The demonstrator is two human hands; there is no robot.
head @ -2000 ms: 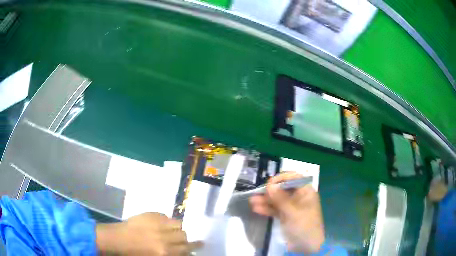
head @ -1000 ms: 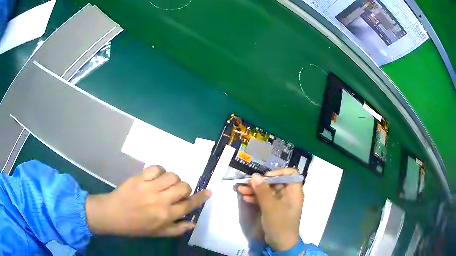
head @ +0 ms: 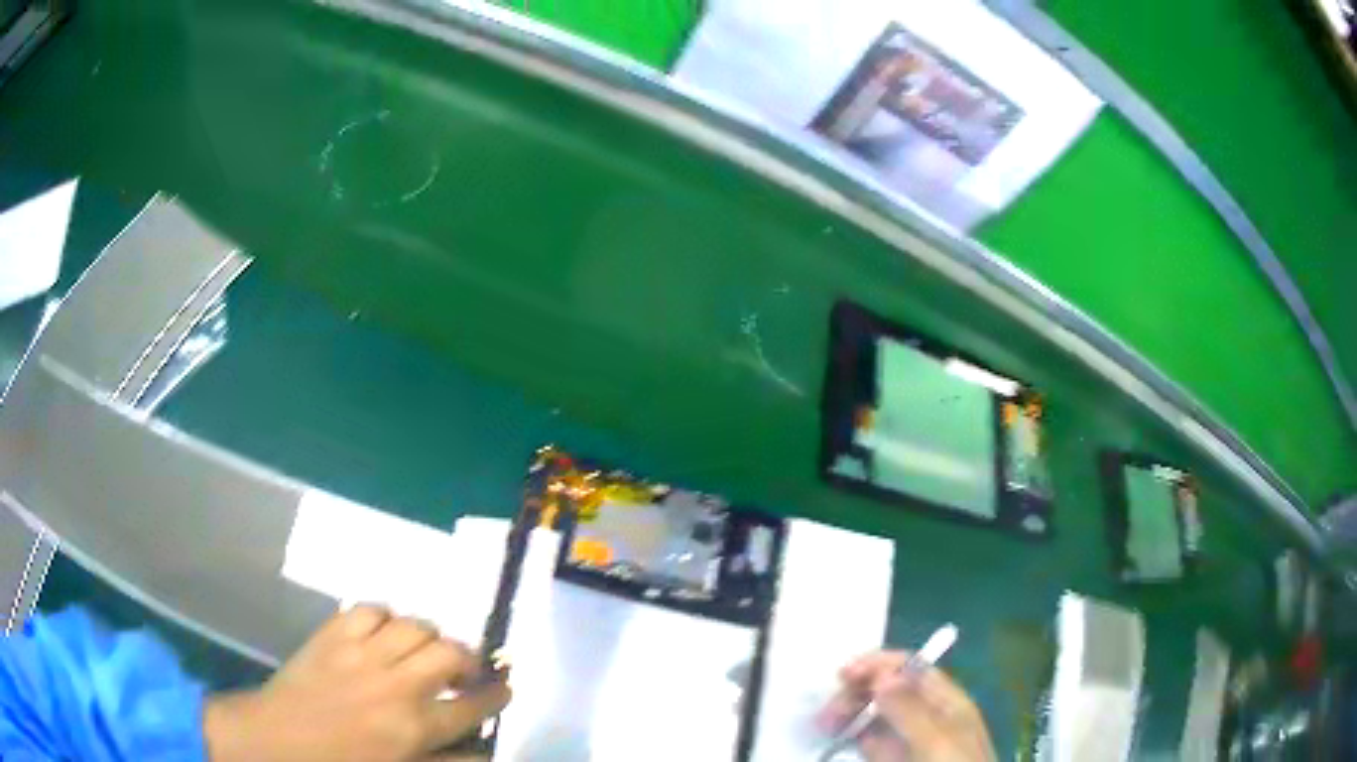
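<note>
An open tablet assembly point(head: 752, 655) lies in front of me, with its mainboard point(head: 647, 539) and orange-yellow flex patches at the far end. Its back plate point(head: 670, 692) looks bright white. My left hand point(head: 372, 677) is at the tablet's left edge, fingertips on or just over the frame; I see nothing clearly held in it. My right hand point(head: 911, 712) is right of the tablet, low in the picture and partly cut off. It holds slim tweezers point(head: 935, 646); their tips are hard to make out. A white sheet point(head: 836, 596) lies along the tablet's right side.
Grey and white liner strips point(head: 164, 462) lie at the left, with crinkled clear film point(head: 191, 350). Two more open tablets point(head: 938, 424) point(head: 1153, 521) lie at the right. A white strip point(head: 1098, 677) lies beyond my right hand. A green partition point(head: 1101, 194) holds a printed sheet point(head: 1027, 127).
My right hand and the tweezers have moved off the tablet to the right. The white strip-like piece seen over the board earlier no longer shows there. The whole view has shifted.
</note>
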